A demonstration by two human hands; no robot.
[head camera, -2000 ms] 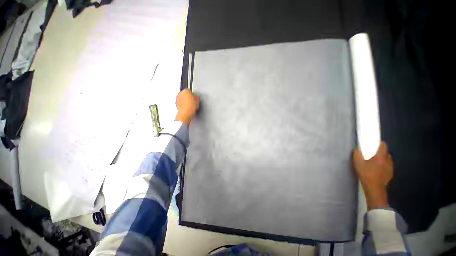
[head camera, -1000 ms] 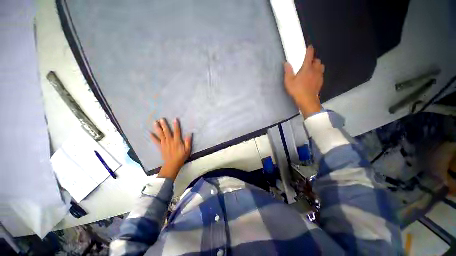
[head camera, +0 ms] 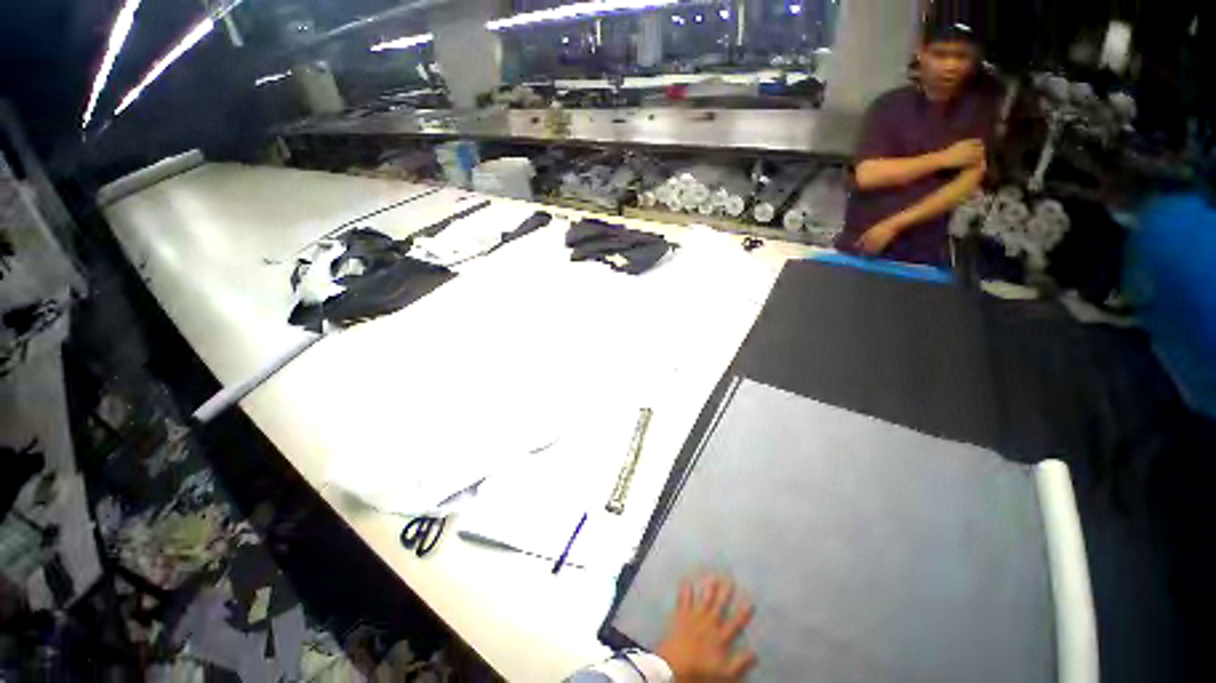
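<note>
A thin grey-looking sheet (head camera: 854, 534) lies over dark fabric layers (head camera: 867, 327). Its right side is rolled into a white tube (head camera: 1070, 574). My left hand (head camera: 710, 632) rests flat on the sheet near its left front corner, fingers spread, holding nothing. My right hand is out of the picture. A thin pale strip (head camera: 699, 454) lies along the left edge of the dark cloth.
A speckled bar (head camera: 630, 460), a blue pen (head camera: 570, 544) and black-handled scissors (head camera: 423, 534) lie left of the cloth. White paper (head camera: 507, 360) and dark cloth pieces (head camera: 387, 287) lie beyond. A person (head camera: 920, 160) stands at the far edge; a blue roll (head camera: 1180, 294) is at right.
The view has swung up and left towards the far end of the table. My right hand has left the picture. My left hand still lies flat on the sheet.
</note>
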